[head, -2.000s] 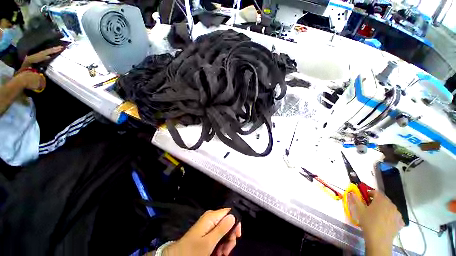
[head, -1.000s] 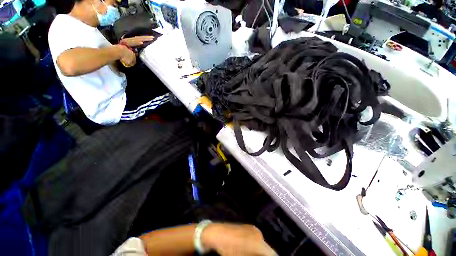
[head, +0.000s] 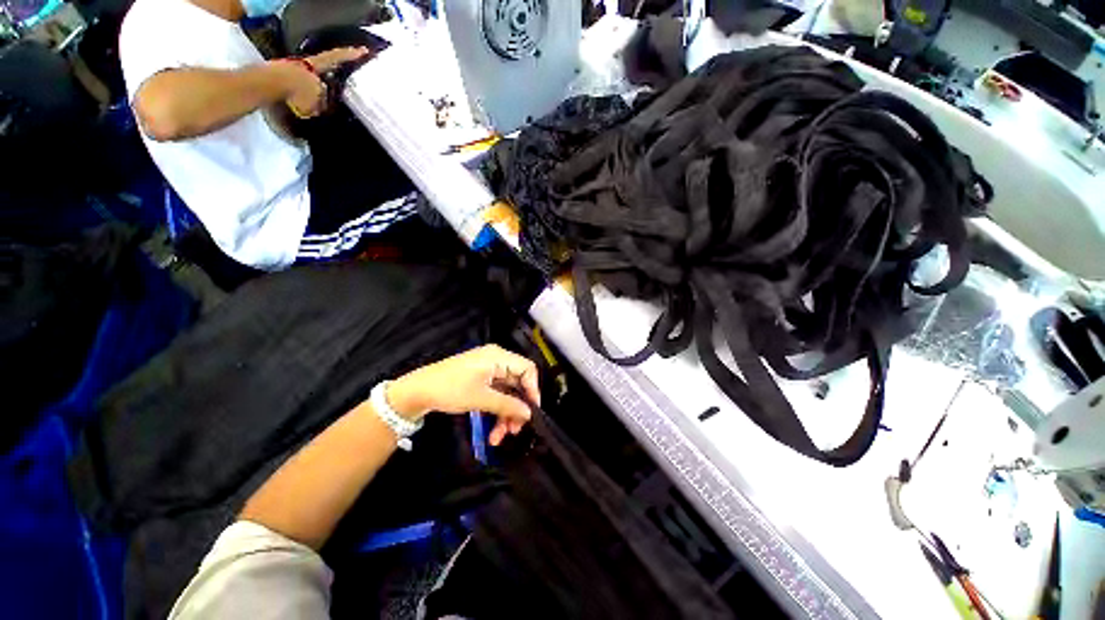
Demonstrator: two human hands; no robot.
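My left hand (head: 482,390), with a pale band on the wrist, pinches the end of a black fabric strip (head: 594,491) beside the table's front edge. The strip runs down and right to the bottom of the picture. My right hand is not in view. A big tangled black strip pile (head: 751,206) lies on the white table, with loops hanging toward its front edge. Small snips (head: 957,579) lie at the bottom right, partly cut off. A dark blade (head: 1052,569) shows beside them.
Wide dark cloth (head: 279,375) is draped at left. A seated worker in a white shirt (head: 224,145) is at upper left, by a grey machine end (head: 515,61). A printed scale (head: 697,484) runs along the table edge. Part of a sewing machine (head: 1072,436) is at right.
The view has turned left since the first frame. My left hand has moved up and now shows the strip in its fingers. My right hand, earlier at the scissors, has left the picture.
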